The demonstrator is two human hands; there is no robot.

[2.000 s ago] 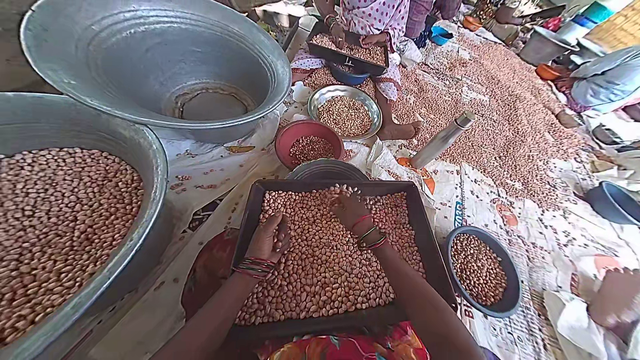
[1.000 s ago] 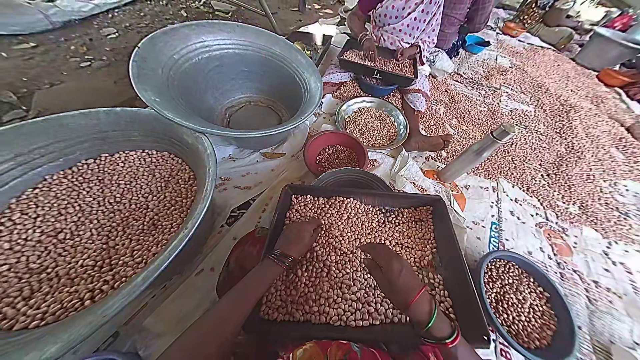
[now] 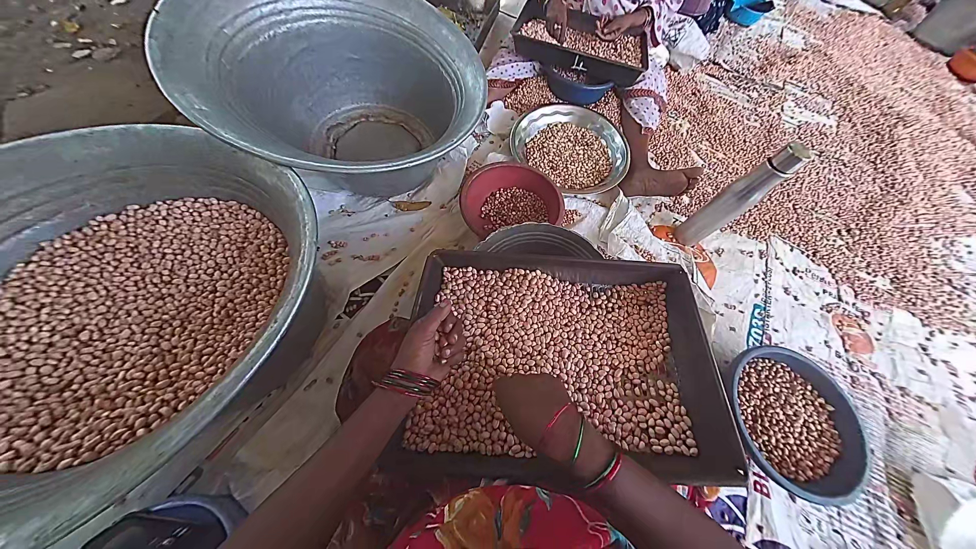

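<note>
A dark rectangular tray (image 3: 705, 366) in front of me holds a layer of pinkish-brown shelled nuts, seemingly peanuts (image 3: 549, 328). Over the tray's left side, my left hand (image 3: 433, 341) has its fingers curled inward; a few nuts seem to lie in them. My right hand (image 3: 534, 408) is low over the middle of the nuts, back of the hand up, its fingertips hidden. Both wrists wear bangles. A dark ridged basin (image 3: 540, 238) shows behind the tray's far edge. At the tray's right is a grey bowl (image 3: 860, 450) of browner nuts.
At left, a large metal basin (image 3: 301, 229) holds many nuts; another metal basin (image 3: 252, 99) stands behind it. Ahead are a red bowl (image 3: 474, 191), a steel bowl (image 3: 619, 149) and a steel flask (image 3: 740, 197). Another person (image 3: 656, 179) sits beyond with a tray (image 3: 564, 57). Nuts spread over sacks at right.
My left hand has drawn back from the nuts, its fingers now curled upward at the tray's left. My right hand has moved left and nearer the tray's middle.
</note>
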